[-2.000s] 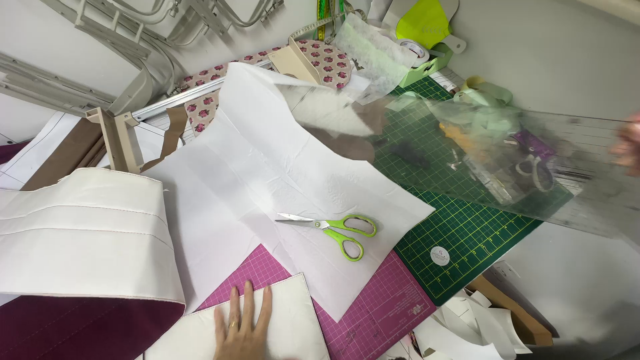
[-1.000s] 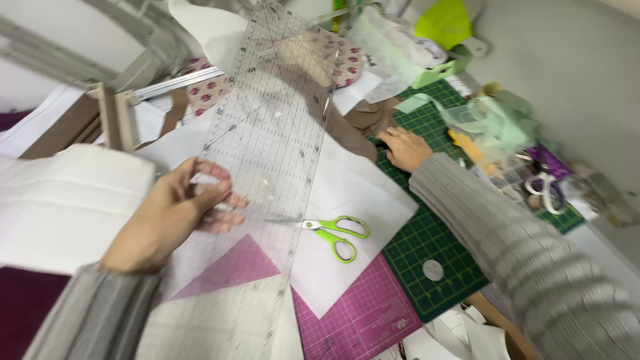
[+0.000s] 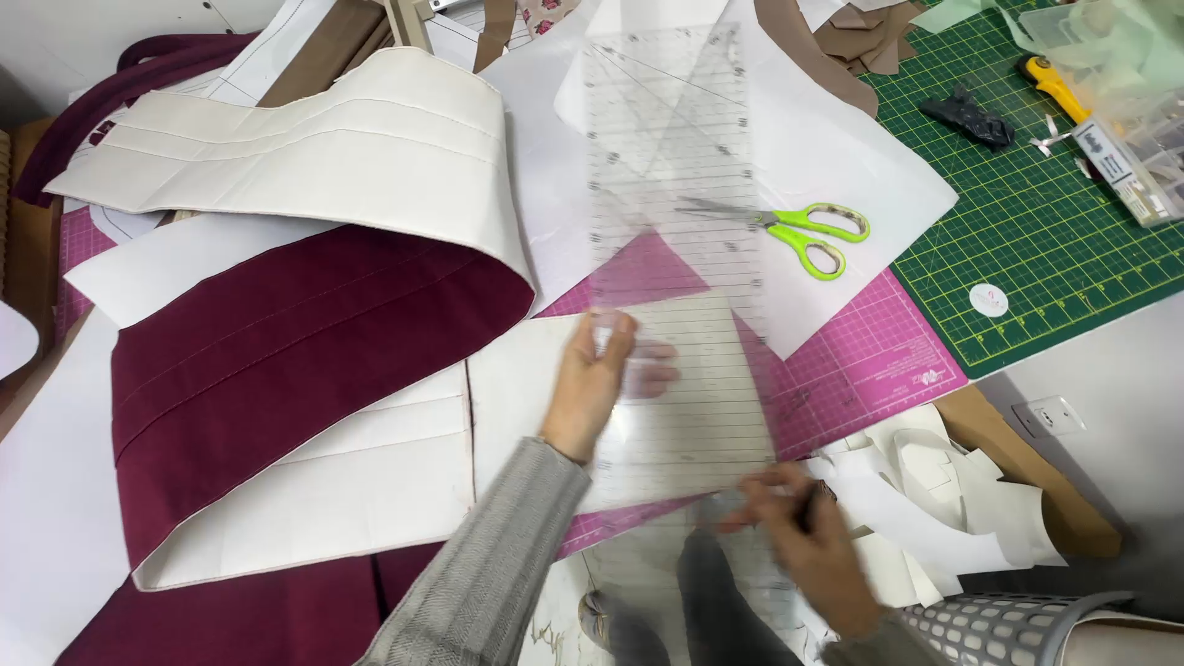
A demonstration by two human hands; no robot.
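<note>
My left hand [image 3: 597, 375] grips the left edge of a clear quilting ruler [image 3: 680, 231], with its fingers showing through the plastic. The ruler lies over a cream quilted fabric piece [image 3: 684, 398]. My right hand [image 3: 805, 536], blurred, is at the ruler's lower right corner and holds a small dark object [image 3: 821, 509] that I cannot make out. Green-handled scissors [image 3: 805, 231] rest on white paper [image 3: 832, 176], their blades partly under or beside the ruler. A large folded piece of burgundy and cream stitched fabric [image 3: 314, 324] lies to the left.
A pink cutting mat [image 3: 860, 361] and a green cutting mat [image 3: 1082, 268] lie beneath. On the right are a yellow rotary cutter [image 3: 1054, 88], a crumpled black item [image 3: 971, 118] and a clear plastic box [image 3: 1133, 139]. White scraps [image 3: 934, 499] and a grey basket [image 3: 1008, 629] are below the table edge.
My right hand has moved from the green mat to the ruler's lower corner, now with a small dark object. The ruler has come down over the cream fabric. The view has shifted down and left.
</note>
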